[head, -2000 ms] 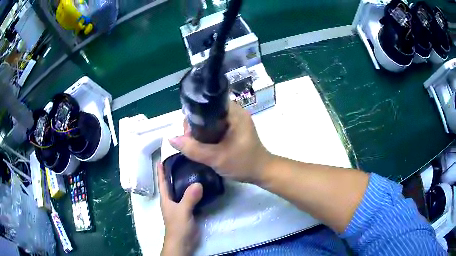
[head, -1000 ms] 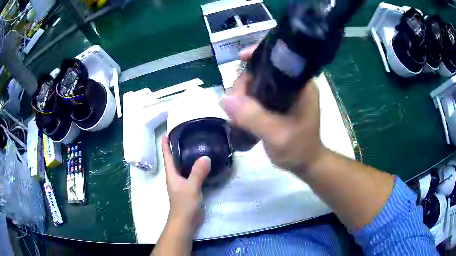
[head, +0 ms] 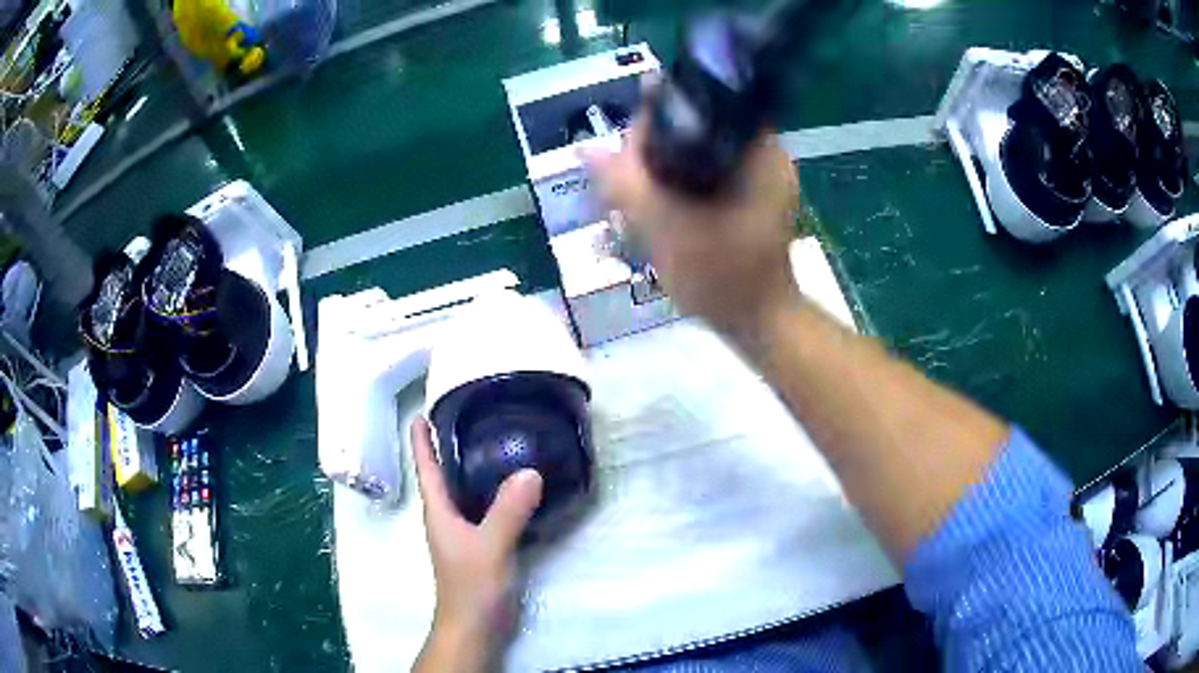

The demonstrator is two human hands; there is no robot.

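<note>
The dome camera (head: 506, 348) lies on the white mat (head: 684, 487), its white shell away from me and its glossy black front shell (head: 533, 440) towards me. Its white wall-mount bracket (head: 352, 401) lies at its left. My left hand (head: 476, 533) holds the black front shell, thumb on top and fingers along its left side. My right hand (head: 717, 224) grips the black electric screwdriver (head: 710, 118), held up over the right side of the screw feeder (head: 585, 178). The screwdriver and hand are blurred, and the bit is hidden.
Unfinished camera units with black wired tops stand at left (head: 217, 316) and far right (head: 1052, 158). A remote control (head: 195, 513), small cartons (head: 129, 450) and crumpled clear bags (head: 53, 526) lie at the left. White and black cameras (head: 1131, 526) are at the lower right.
The screwdriver has gone from upright over the black shell to up beside the feeder, with my right hand. The white shell has come into view. My left hand has stayed on the black shell.
</note>
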